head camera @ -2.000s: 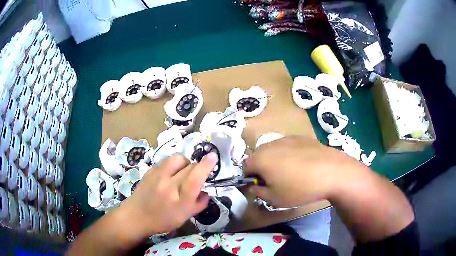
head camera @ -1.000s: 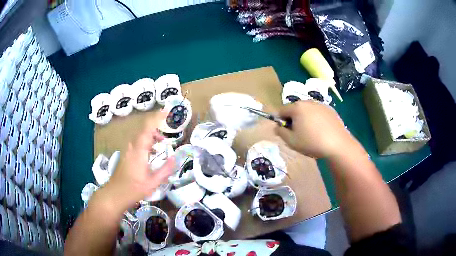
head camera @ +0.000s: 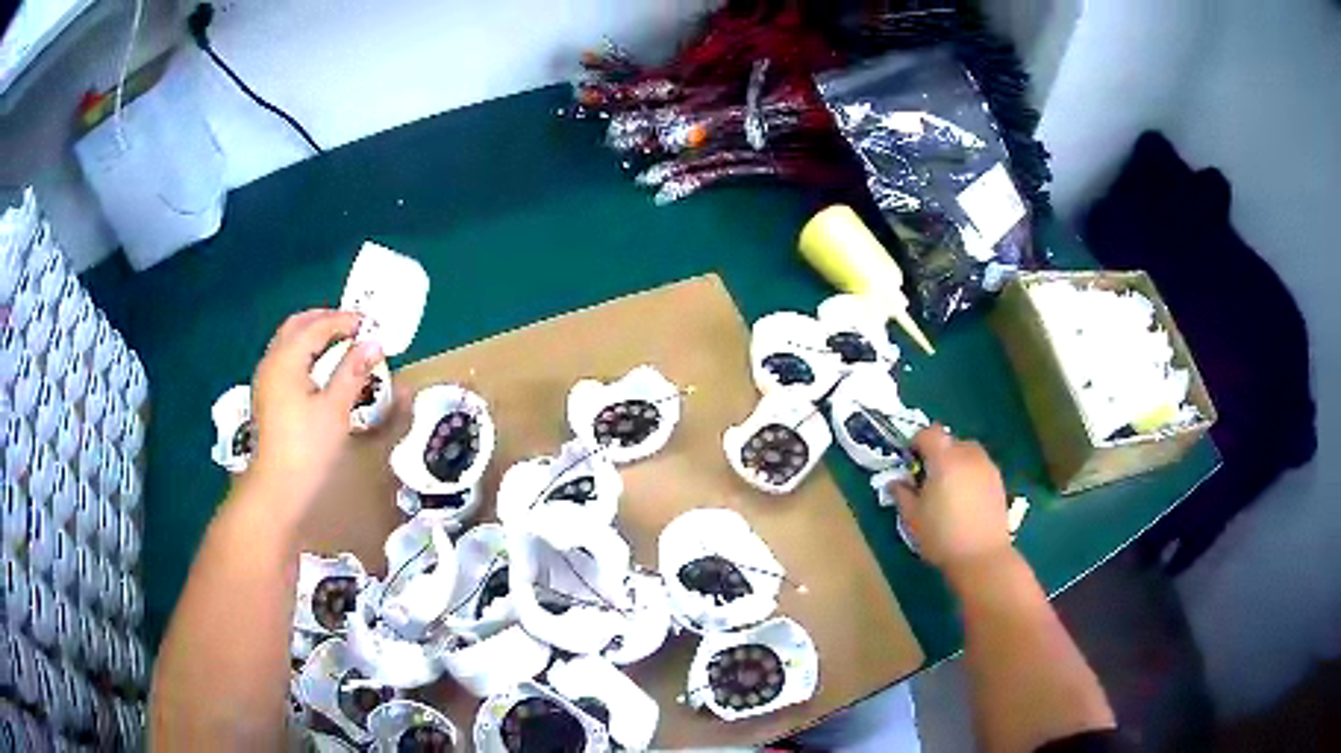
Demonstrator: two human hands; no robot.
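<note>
My left hand [head camera: 306,394] holds a white camera housing [head camera: 388,297] tilted up at the left end of the cardboard, over a row of housings partly hidden behind the hand. My right hand [head camera: 956,503] grips the pliers [head camera: 915,462], mostly hidden in the fist, beside a housing [head camera: 868,418] in the right-hand group. Small white fittings [head camera: 1018,514] lie by this hand. More housings with black ringed discs lie crowded on the cardboard sheet [head camera: 735,331], including one at the front [head camera: 753,669].
Stacked housings [head camera: 59,515] stand at the far left. An open carton of white bits [head camera: 1096,468] stands at right. A yellow bottle [head camera: 846,250], dark plastic bag [head camera: 934,162] and red-black cables [head camera: 706,103] lie at the back on the green tabletop [head camera: 397,191].
The view has shifted. My left hand has moved to the back-left row and taken a housing. My right hand with the pliers has moved right. One more housing stands by the right-hand group than two seconds ago.
</note>
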